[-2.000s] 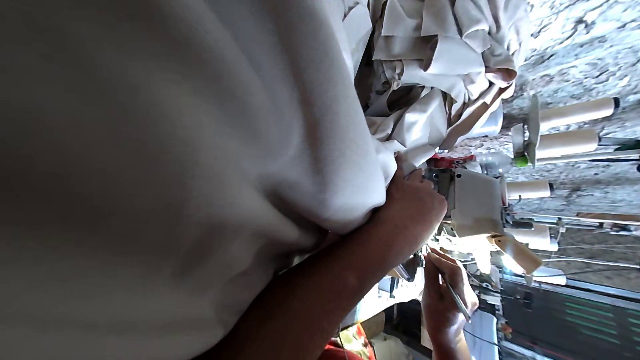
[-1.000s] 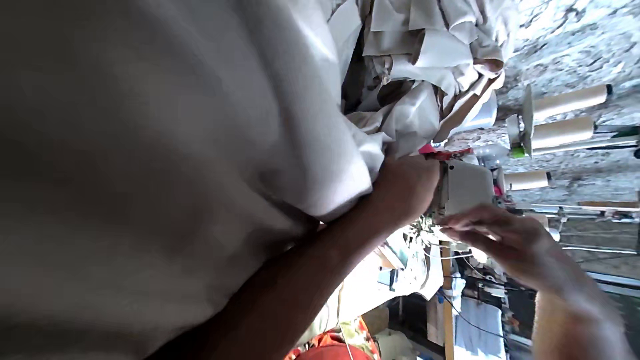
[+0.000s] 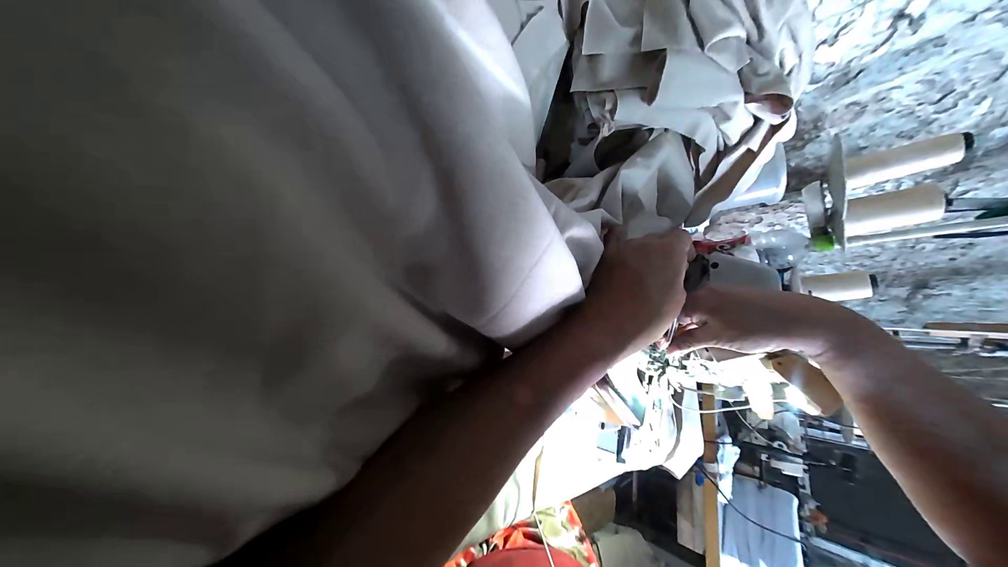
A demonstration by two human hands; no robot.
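The view is turned sideways, so the machine's upright parts point to the right. My left hand (image 3: pixel 650 276) is curled at the bunched pale grey fabric (image 3: pixel 650 185), beside the white sewing machine head (image 3: pixel 740 272); its fingertips are mostly hidden. From the lower right, my right hand (image 3: pixel 709 319) reaches in close to it, fingers bent together near the machine's brightly lit working area. A thin shiny metal piece (image 3: pixel 672 331) shows at those fingertips; whether they hold it cannot be seen. A large expanse of grey cloth (image 3: pixel 276 236) fills the left side.
Beyond the machine, thread cones (image 3: pixel 898 213) sit on a stand against the rough wall (image 3: pixel 866 79). Loose threads (image 3: pixel 669 362) lie near the light. A pile of grey fabric pieces (image 3: pixel 654 63) is at the top, with a red cloth (image 3: pixel 528 551) at the bottom edge.
My right hand has moved in beside my left hand; two seconds ago it was lower down with a slim metal tool. My left hand stays near the machine and fabric.
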